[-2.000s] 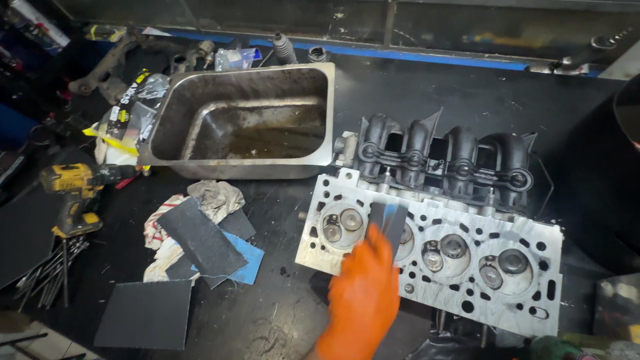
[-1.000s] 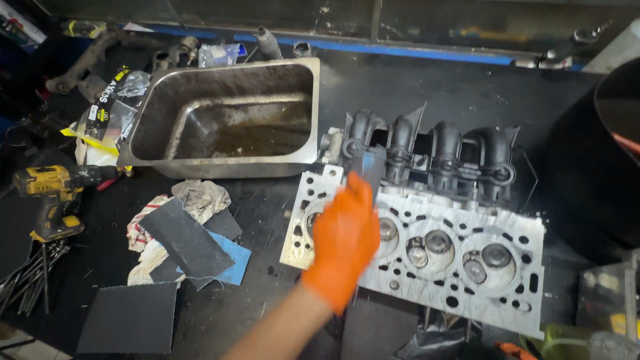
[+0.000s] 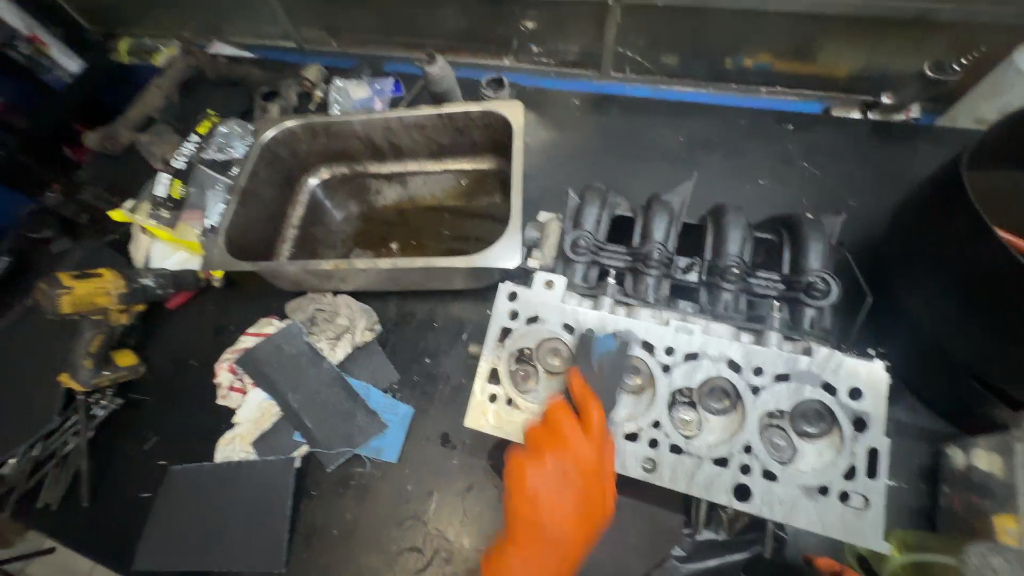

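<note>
My left hand [image 3: 560,472], in an orange glove, grips a dark flat sanding block or folded abrasive sheet [image 3: 600,370] with a blue patch. It lies on the machined face of an aluminium cylinder head [image 3: 768,472], between the two leftmost combustion chambers, partly covering the second; the hand is blurred. Valves show in the chambers. Behind the head stands a black intake manifold [image 3: 728,244]. At the bottom right edge only a sliver of orange glove shows, apparently my right hand [image 3: 828,565]; what it touches is hidden.
A metal basin [image 3: 512,184] with dark liquid stands behind left. Rags [image 3: 340,320] and abrasive sheets [image 3: 312,388] lie left of the head, with another dark sheet [image 3: 216,516] nearer. Farther left are a yellow cordless drill [image 3: 92,328] and metal rods [image 3: 60,456]. A black drum [image 3: 920,264] stands right.
My left hand has moved the dark block from the head's manifold-side edge back toward me, onto the face near the two left chambers. The sliver of orange glove remains at the lower right.
</note>
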